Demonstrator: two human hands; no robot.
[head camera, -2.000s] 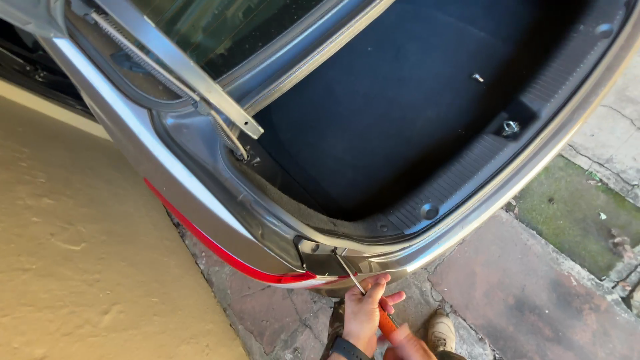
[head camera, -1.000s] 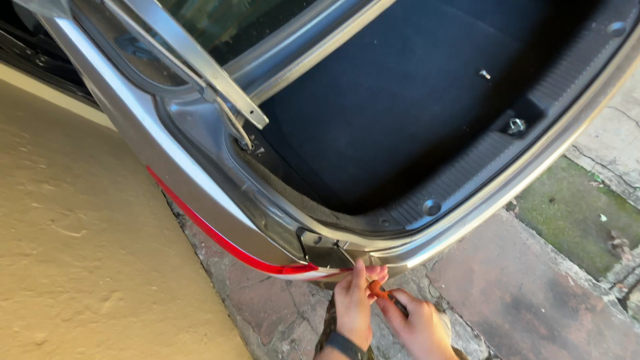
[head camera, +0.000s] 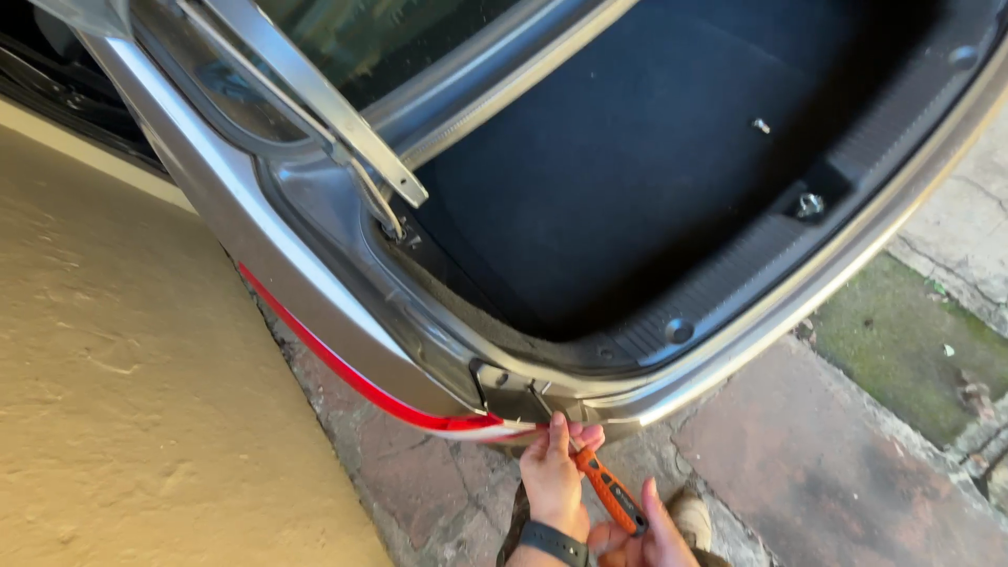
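Observation:
An orange and black screwdriver (head camera: 610, 490) slants from lower right to upper left, its shaft reaching the corner recess beside the tail light (head camera: 370, 394) of a silver car. My left hand (head camera: 557, 465), with a dark wristband, has its fingers around the shaft near the front of the handle. Just past the butt of the handle is my right hand (head camera: 650, 535), thumb raised and fingers apart, partly cut off by the bottom edge. Whether it touches the handle is hard to tell. The tip's exact seat in the recess is too small to make out.
The open trunk (head camera: 630, 173) has a dark floor with a small metal piece (head camera: 760, 125) on it and a latch striker (head camera: 809, 206) at its sill. A trunk hinge arm (head camera: 346, 110) sticks out above. A tan wall (head camera: 157, 378) stands close at left; stone paving lies below.
My right hand was around the handle a second ago; now it is off to the lower right with its fingers apart, and the handle shows. My left hand stays near the shaft.

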